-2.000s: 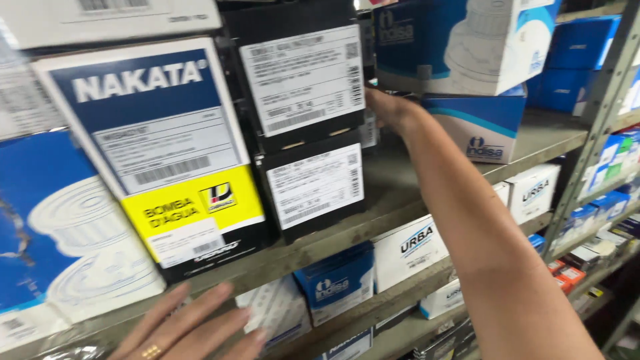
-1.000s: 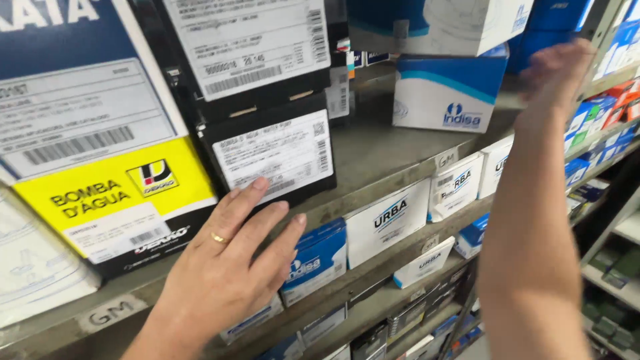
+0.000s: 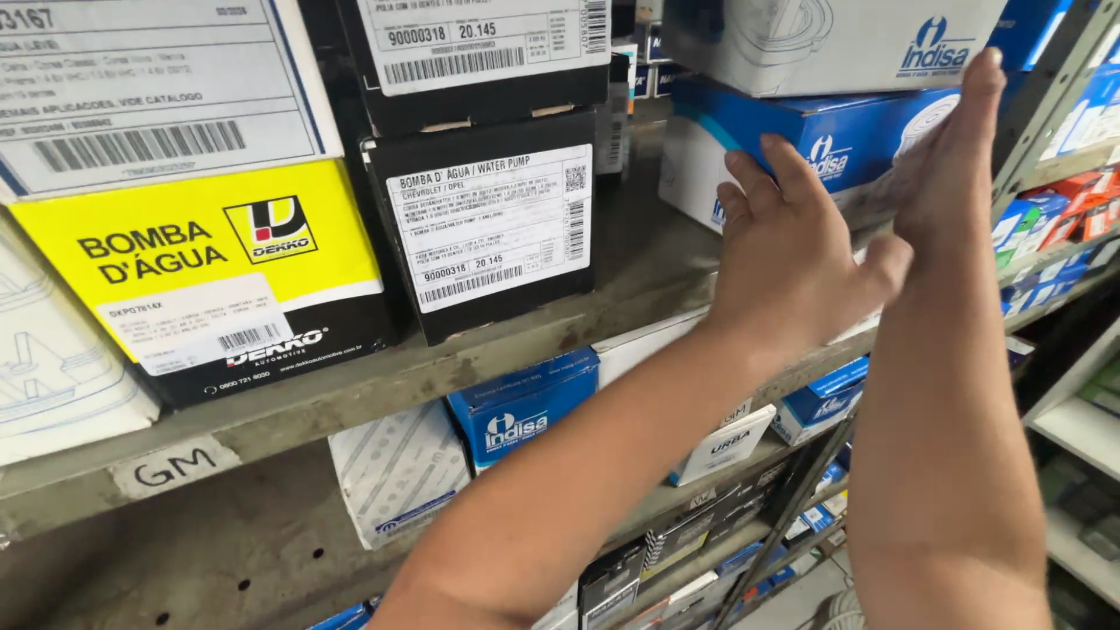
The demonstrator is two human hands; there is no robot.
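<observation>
My left hand (image 3: 787, 241) reaches to the front of a blue and white Indisa box (image 3: 787, 122) on the shelf, its fingertips at the box face and its thumb apart. Along the same box's right end stands my right hand (image 3: 949, 149), palm turned inward and fingers pointing up; whether it touches is unclear. Another Indisa box (image 3: 840, 44) rests on top. To the left are two stacked black water pump boxes (image 3: 490, 236), beside a yellow, black and white Dekko box (image 3: 201, 262) under a white-fronted box (image 3: 157, 96).
A metal shelf edge (image 3: 367, 385) with a handwritten tag crosses the view. On the level below stand a blue Indisa box (image 3: 521, 420), a patterned white box (image 3: 402, 472) and an Urba box (image 3: 726, 446). A perforated metal upright (image 3: 1050, 96) rises at the right.
My left hand has left the front of the lower black box and moved right to the Indisa boxes. The right hand, earlier behind the black boxes, is now at the Indisa boxes' right end.
</observation>
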